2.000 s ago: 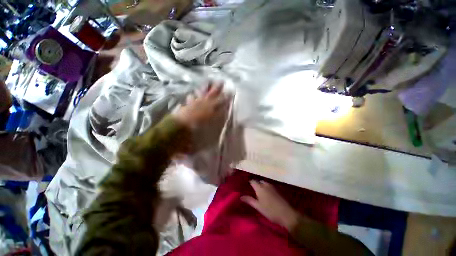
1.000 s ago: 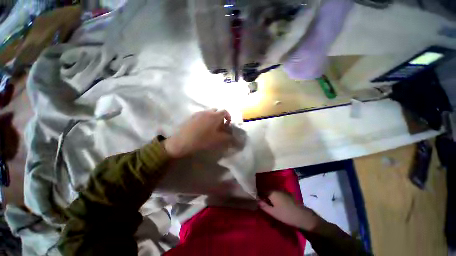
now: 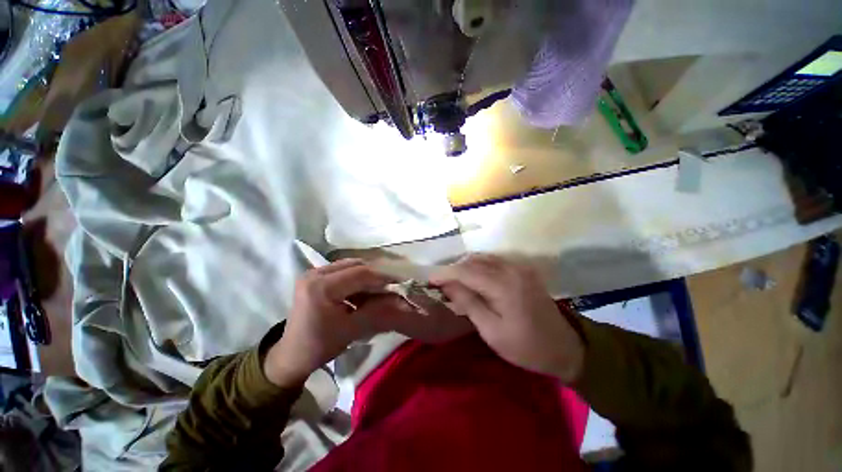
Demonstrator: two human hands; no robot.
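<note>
My left hand (image 3: 337,309) and my right hand (image 3: 508,309) meet just in front of the white table edge, below the needle area. Both pinch a small folded edge of pale cloth (image 3: 409,292) between their fingertips. The large pale grey-green garment cloth (image 3: 175,258) lies heaped to the left and hangs off the table. Part of it lies flat under the bright lamp of the sewing machine head (image 3: 406,55). Glare hides the needle. The presser foot cannot be told clearly.
A green-handled tool (image 3: 621,120) lies right of the needle area. Lilac ribbed cloth (image 3: 568,69) hangs by the machine head. A control panel (image 3: 785,83) with a lit screen is at upper right. A black object (image 3: 816,281) lies on the wooden surface. Red cloth (image 3: 452,406) covers my lap.
My right hand has risen from my lap to meet my left hand. My left hand has moved down and left from near the needle. Both now hold a cloth edge. The view has shifted right.
</note>
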